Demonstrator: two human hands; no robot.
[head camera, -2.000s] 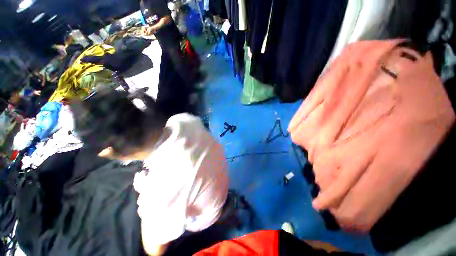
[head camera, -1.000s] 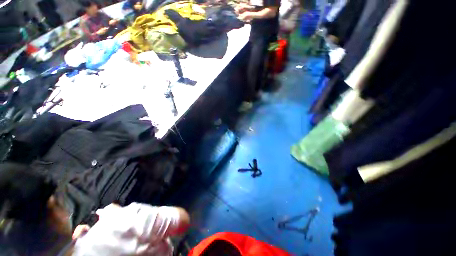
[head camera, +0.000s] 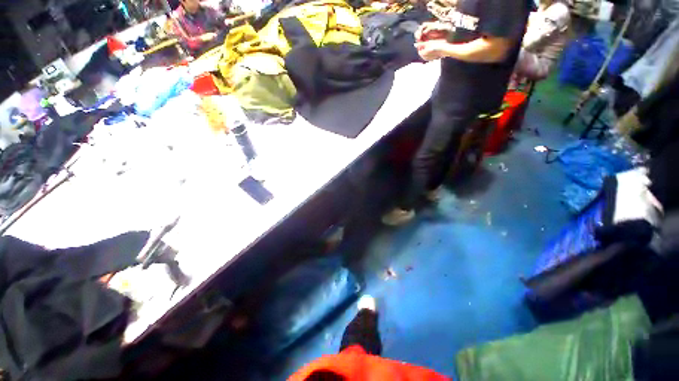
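Neither of my hands is in the picture. Nearest in front of me, a long white table (head camera: 216, 223) runs from the lower left to the upper middle. Black garments (head camera: 67, 298) lie flat on its near left end. A small dark flat object (head camera: 256, 189) lies near the table's edge. Farther along, mustard-yellow garments (head camera: 327, 24) and an olive garment (head camera: 262, 83) are heaped beside a black garment (head camera: 346, 93). My red clothing (head camera: 368, 365) and one foot show at the bottom edge.
A person in dark clothes (head camera: 476, 67) stands at the table's far side end, with other people behind. Blue floor (head camera: 447, 275) runs ahead. Blue sheeting (head camera: 595, 171), a green bag or cloth (head camera: 558, 346) and dark garments are at the right. A blue bundle (head camera: 320, 301) lies beneath the table.
The view has moved forward along the table and aisle. The nearby person in a white top and the salmon-pink garment have left the picture. More table and floor show.
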